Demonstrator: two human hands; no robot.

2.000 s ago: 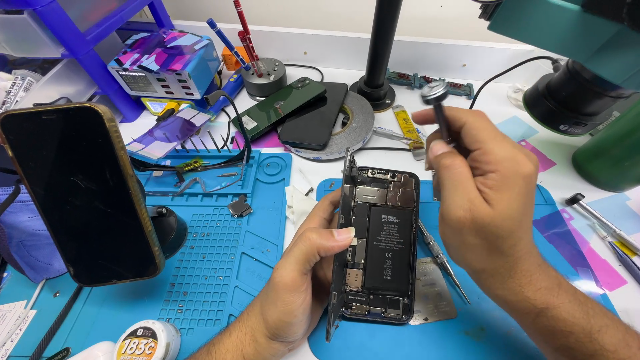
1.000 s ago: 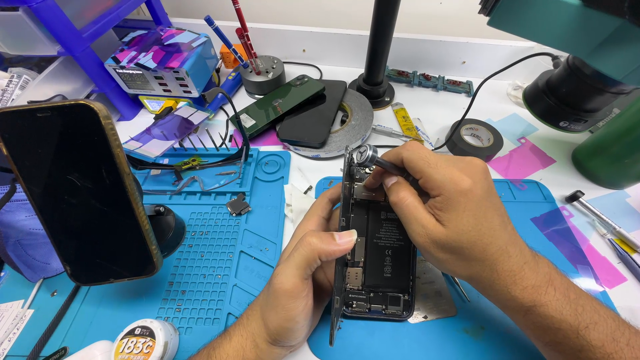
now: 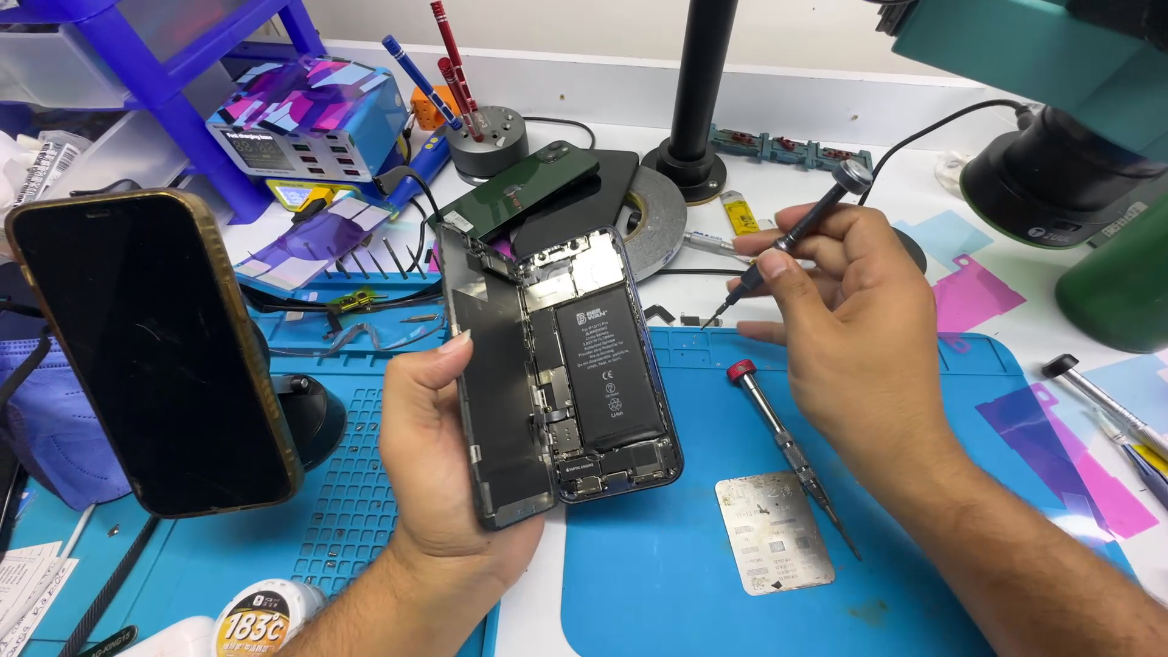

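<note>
My left hand point(image 3: 438, 447) holds an opened smartphone, its display panel point(image 3: 497, 383) folded out to the left like a book cover. In the phone's frame a black battery point(image 3: 611, 370) shows, with metal shields above it and a connector area below. My right hand point(image 3: 849, 319) grips a dark precision screwdriver point(image 3: 803, 224) between thumb and fingers, right of the phone. Its tip points down and left, apart from the phone. A second screwdriver point(image 3: 789, 447) with a red cap lies on the blue mat point(image 3: 666, 566), beside a metal stencil plate point(image 3: 776, 534).
At left a phone point(image 3: 151, 347) stands on a holder. Behind are a charging station point(image 3: 306, 119), a round tool holder point(image 3: 488, 146), a green phone point(image 3: 520, 187), a tape roll point(image 3: 662, 224) and a black post point(image 3: 703, 91). A lens housing point(image 3: 1031, 182) hangs at upper right.
My right hand has moved away from the phone's upper part to the right, still with the screwdriver. The display panel now stands wider apart from the phone's frame, and more of the inside shows.
</note>
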